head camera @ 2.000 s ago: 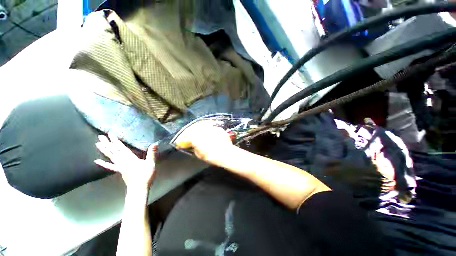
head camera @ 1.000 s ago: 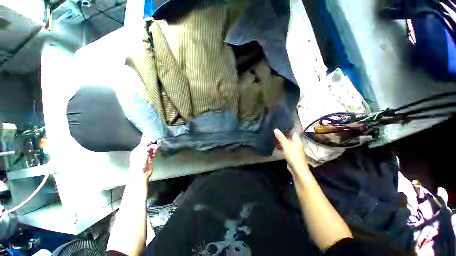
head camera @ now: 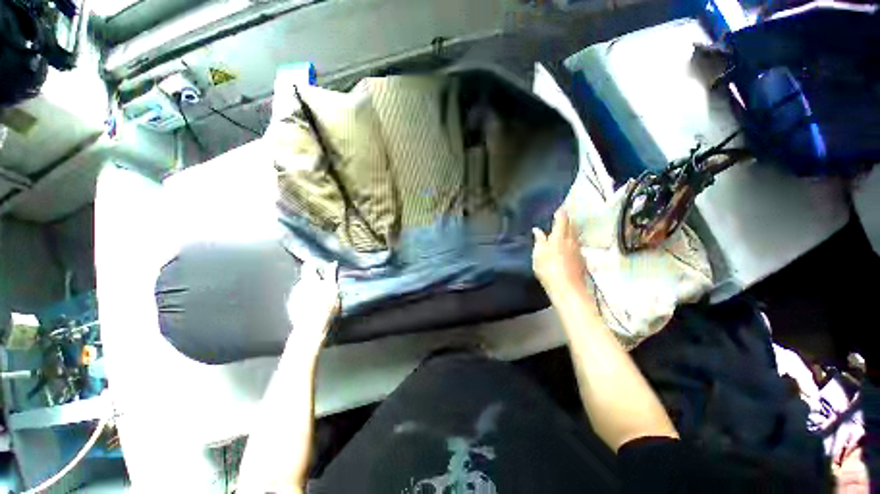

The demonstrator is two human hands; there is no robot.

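Note:
The denim jacket (head camera: 425, 253) lies lining side up across the dark grey padded pressing arm (head camera: 227, 304). Its brown-olive striped lining (head camera: 415, 145) faces up, and a blue denim band runs along its near edge. My left hand (head camera: 316, 294) grips the left end of that band. My right hand (head camera: 560, 259) is at the right end of the band, fingers against the cloth; its fingertips are partly hidden and blurred. The steam iron (head camera: 656, 224) stands parked on the crumpled off-white cloth (head camera: 642, 289) at the right.
The white pressing table (head camera: 130, 251) lies under and around the padded arm. The iron's cords run up to the right. A person in dark blue clothing (head camera: 820, 87) is at the upper right. A dark garment heap (head camera: 724, 386) and pink-white patterned cloth (head camera: 839, 415) lie at the lower right.
The iron has left my right hand and is parked on the cloth. Both hands have gone to the near denim band. Since the last earlier frame, the band has moved back, baring more padded arm.

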